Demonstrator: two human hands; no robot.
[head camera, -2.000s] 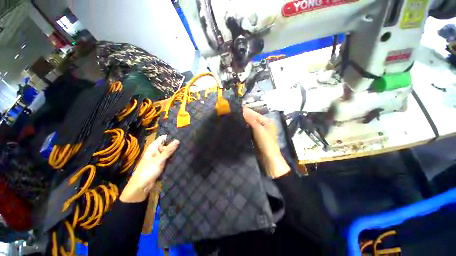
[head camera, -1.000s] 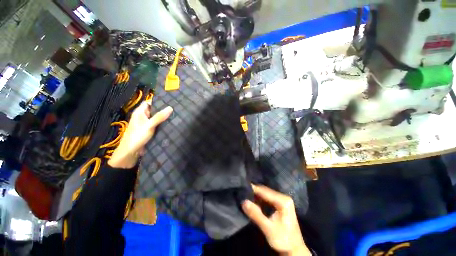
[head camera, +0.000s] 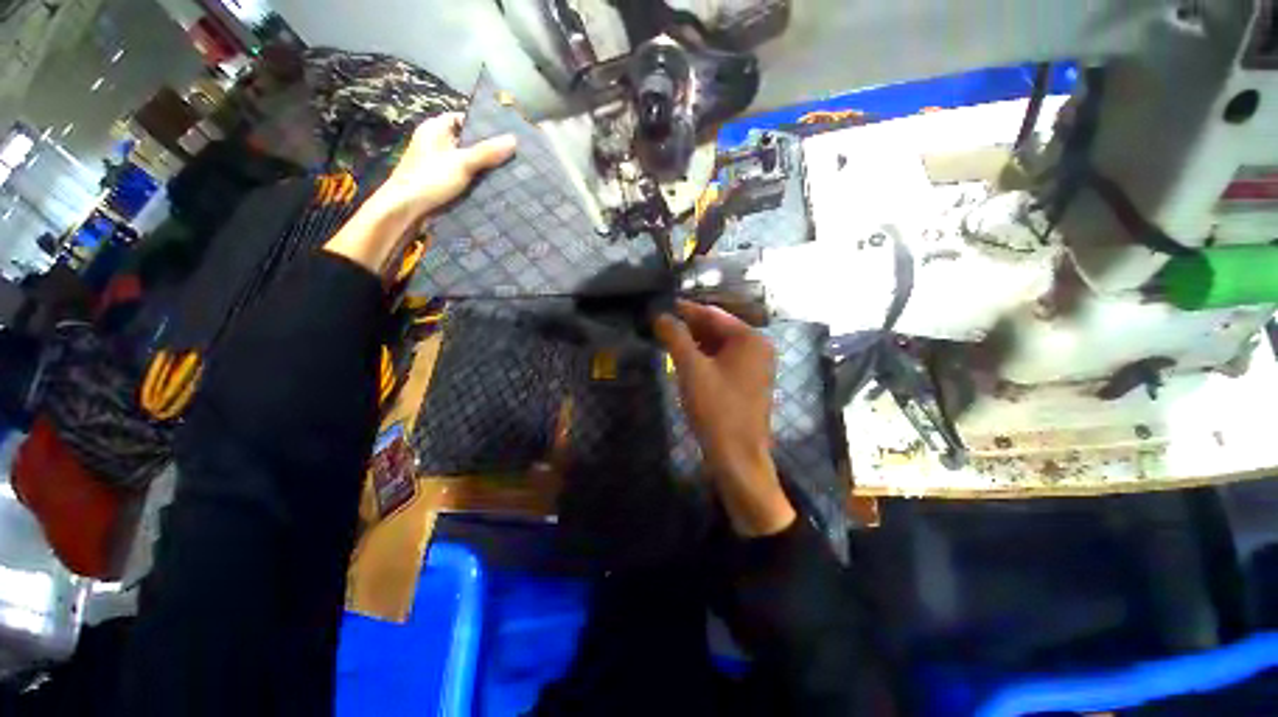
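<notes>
A dark grey bag body panel (head camera: 526, 224) with a diamond print lies under the needle area (head camera: 645, 196) of the sewing machine. My left hand (head camera: 446, 165) holds its far left edge between thumb and fingers. My right hand (head camera: 722, 378) pinches the panel's near edge close beside the needle, at the end of the cylinder arm (head camera: 827, 284). More patterned panel hangs below and behind my right hand. Small orange-yellow pieces show below the edge; the full handles are hidden.
Stacked panels with orange-yellow handles (head camera: 171, 383) lie at the left. A tan board (head camera: 388, 560) carries a small dark rectangle with a colourful face (head camera: 394, 469). Blue bins (head camera: 456, 616) stand below. The wood-edged machine table (head camera: 1065, 483) and a green thread cone (head camera: 1233, 276) are at the right.
The panel has turned and slid forward under the needle. My left hand has moved up and away with its edge. My right hand has risen from the lower corner to beside the needle.
</notes>
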